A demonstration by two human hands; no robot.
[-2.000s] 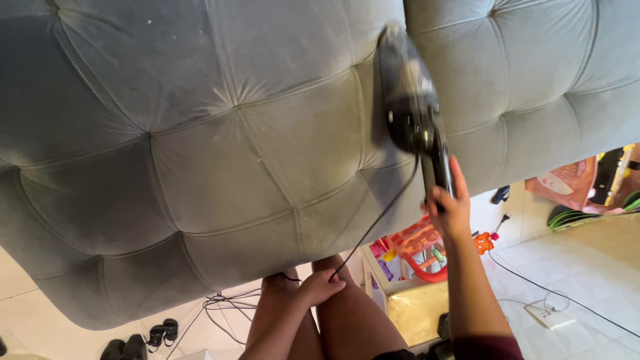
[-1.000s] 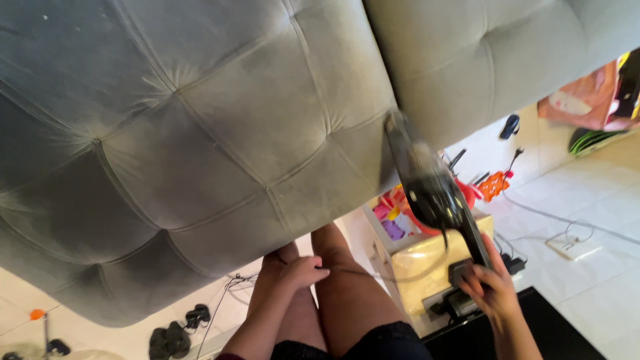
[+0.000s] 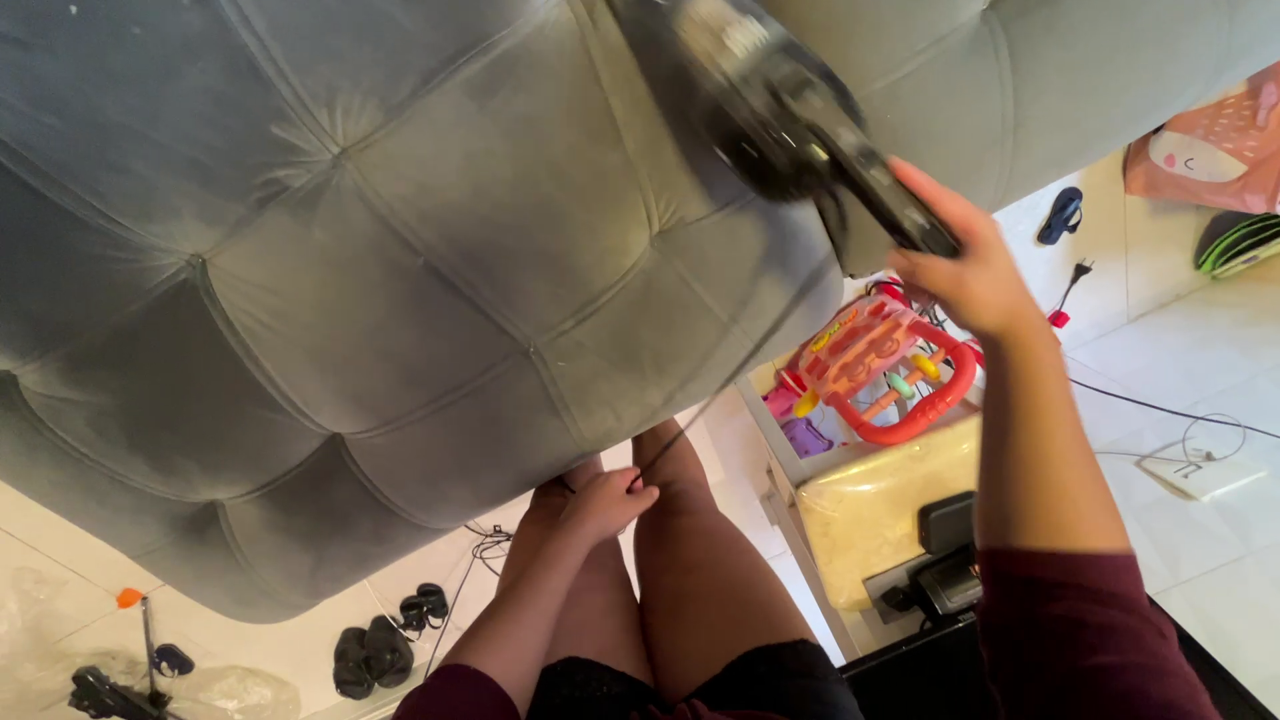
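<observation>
My right hand (image 3: 955, 255) grips the handle of a black handheld vacuum cleaner (image 3: 785, 120), blurred by motion, whose nozzle end lies over the gap between two grey tufted sofa cushions (image 3: 460, 270). From the vacuum a dark power cord (image 3: 740, 365) runs down to my left hand (image 3: 608, 502), which holds it between the fingers above my knees, just below the cushion's front edge. The nozzle tip is at the top of the view, and I cannot tell whether it touches the fabric.
Right of my legs, a drawer (image 3: 800, 462) holds a red and pink toy (image 3: 870, 360), beside a yellow plastic-covered surface (image 3: 880, 500). Black shoes (image 3: 372, 655), cables (image 3: 490, 545) and a tripod-like stand (image 3: 110, 692) are on the floor at lower left. A pink bag (image 3: 1215, 145) stands at right.
The right hand has moved the vacuum up and away from my body since one second ago, back over the seam between the cushions. My left hand stays near my knees with the cord.
</observation>
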